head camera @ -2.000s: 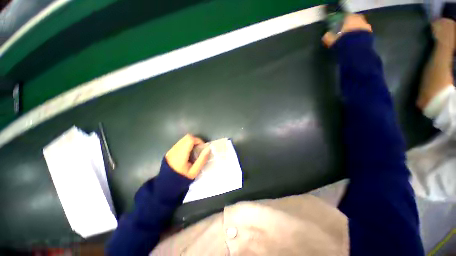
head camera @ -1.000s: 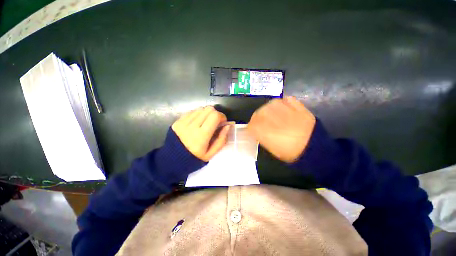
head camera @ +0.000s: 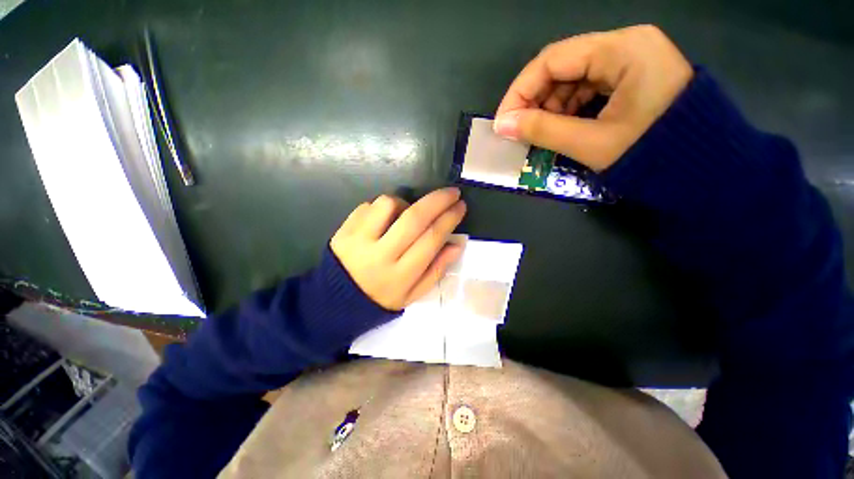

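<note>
A flat black handheld unit [head camera: 538,183] lies open face up on the dark green bench, slightly tilted. A pale grey adhesive pad [head camera: 491,154] lies over its left end, beside the green circuit board [head camera: 537,168]. My right hand [head camera: 595,94] pinches the pad's upper right corner between thumb and finger and covers part of the unit. My left hand [head camera: 403,245] rests on the white backing sheet [head camera: 478,299], its fingertips near the unit's lower left corner. Whether the fingertips touch the unit I cannot tell.
A thick stack of white sheets [head camera: 98,187] lies at the left with fanned edges. A thin metallic stick, perhaps tweezers [head camera: 167,117], lies just right of it. The bench's near edge runs below the stack, with a grey and white area beneath.
My right hand has moved from the backing sheet up to the unit with the pad, which now covers its left end. The unit appears turned slightly. My left hand stays at the sheet, fingers more extended.
</note>
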